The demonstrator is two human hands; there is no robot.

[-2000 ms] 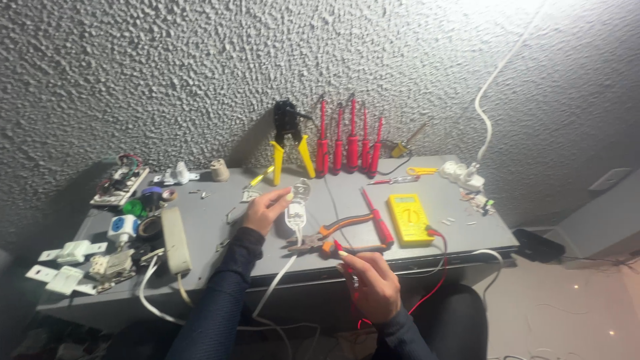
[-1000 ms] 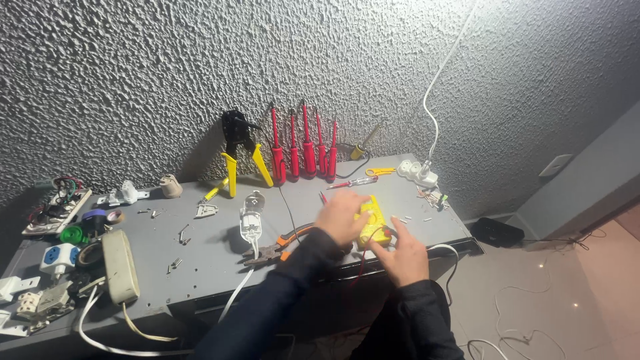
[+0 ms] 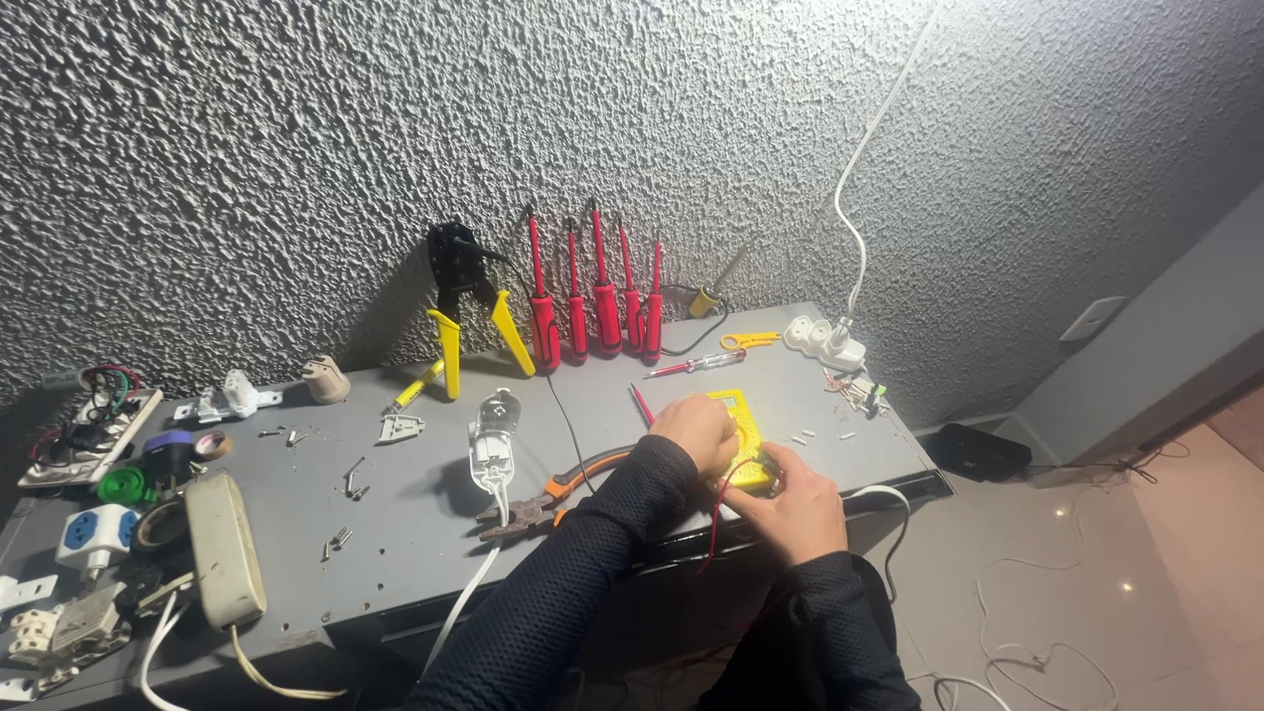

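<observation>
A yellow multimeter (image 3: 747, 434) lies near the front right edge of the grey tabletop. My left hand (image 3: 697, 434) rests on its left side, fingers curled over the face; whether it grips anything is hidden. At the lower right corner, my right hand (image 3: 795, 499) touches the meter with thumb and fingers, beside a red test lead (image 3: 718, 513). Left of my forearm, orange-handled pliers (image 3: 538, 509) lie across a white cord. The cord runs to an opened white plug or socket housing (image 3: 493, 444). A red probe (image 3: 642, 403) lies just behind my left hand.
Red insulated screwdrivers (image 3: 605, 311) and yellow-handled crimping pliers (image 3: 450, 346) lean on the rough wall. A white socket strip (image 3: 823, 341) is at the back right. Small screws (image 3: 353, 479), a beige extension block (image 3: 225, 548) and various electrical parts lie to the left. Cables trail across the floor.
My left hand has moved from the white housing to the multimeter. My right hand has moved from beside the pliers to the meter's lower corner. The view has shifted.
</observation>
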